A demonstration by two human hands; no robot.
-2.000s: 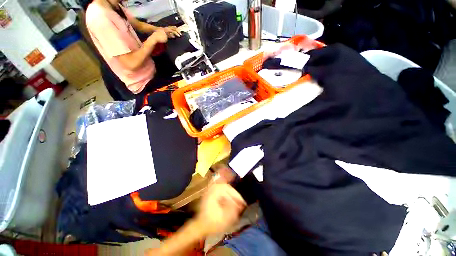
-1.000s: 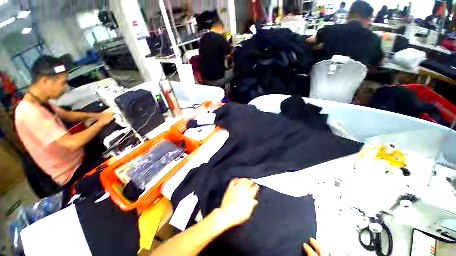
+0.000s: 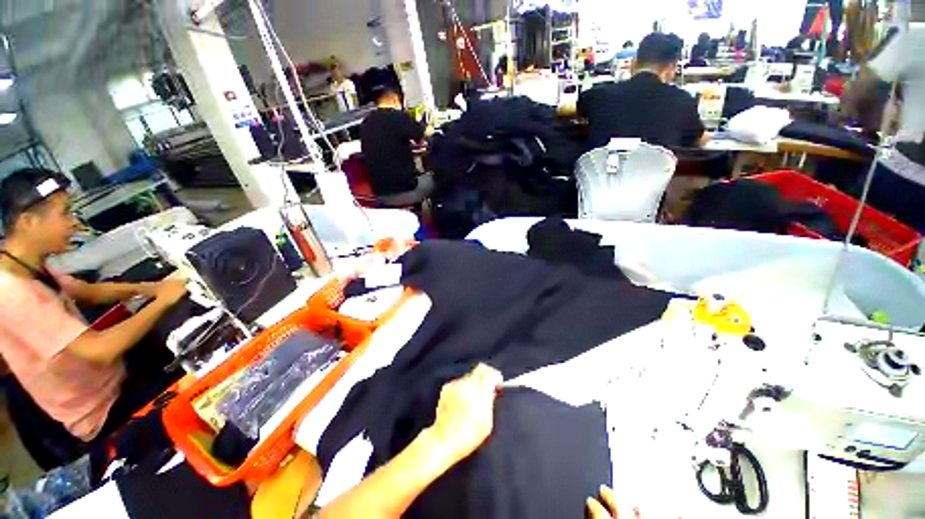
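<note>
A black cut panel (image 3: 538, 456) lies on the white table in front of me, its square corner towards the machine. My left hand (image 3: 467, 408) is at the panel's upper left edge, fingers bent and closed on the cloth edge. My right hand (image 3: 609, 504) is cut off by the bottom edge; only fingertips show at the panel's right side. A larger black garment piece (image 3: 507, 304) lies behind and to the left. Black-handled scissors (image 3: 732, 480) lie right of the panel, near the sewing machine (image 3: 862, 431).
An orange basket (image 3: 193, 436) with a plastic-wrapped packet (image 3: 269, 390) stands left. A pale blue-grey trough (image 3: 751, 266) edges the table's far side. A yellow part (image 3: 722, 314) sits by the machine. A person in pink (image 3: 46, 340) sews at left; others sit behind.
The view has swung up and right from the floor side to the table and machine. My left hand has come onto the black panel, and my right fingertips have come into view.
</note>
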